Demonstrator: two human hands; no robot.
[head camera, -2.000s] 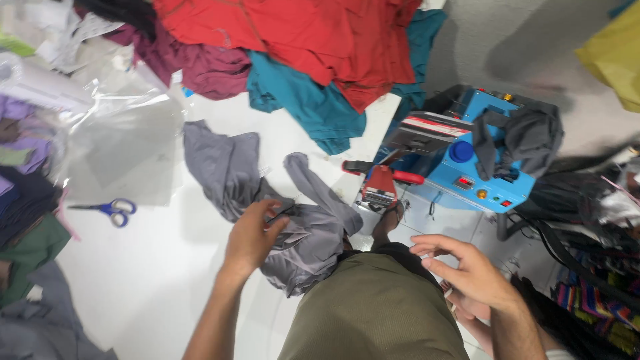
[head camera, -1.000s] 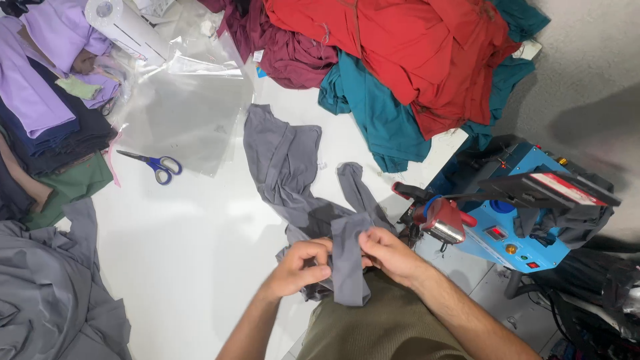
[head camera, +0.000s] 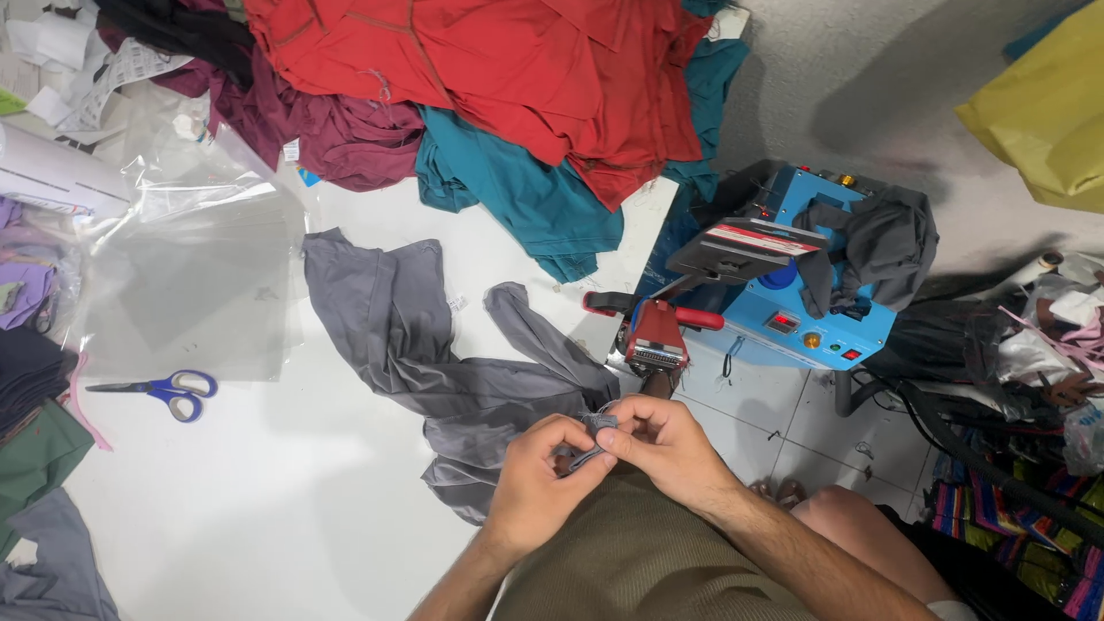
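A grey garment (head camera: 405, 362) lies crumpled across the white table, reaching to its near edge. My left hand (head camera: 548, 474) pinches a small folded edge of the grey fabric between thumb and fingers. Beside it, my right hand (head camera: 660, 444) grips the same edge, where loose threads stick out at the top. Just beyond my hands stands a red thread-trimming head (head camera: 657, 336) with a toothed metal comb and red handle. Blue-handled scissors (head camera: 177, 394) lie on the table to the left.
Red (head camera: 517, 78), teal (head camera: 535, 198) and maroon garments (head camera: 345, 142) are heaped at the back. Clear plastic bags (head camera: 190, 276) and folded clothes (head camera: 34, 466) lie left. Right of the table are a blue machine (head camera: 819, 332) with grey cloth on it and another person's bare leg (head camera: 871, 535).
The grey strip spread between my hands a second ago is now bunched small in my fingers. Two seconds ago my right hand was apart from the garment.
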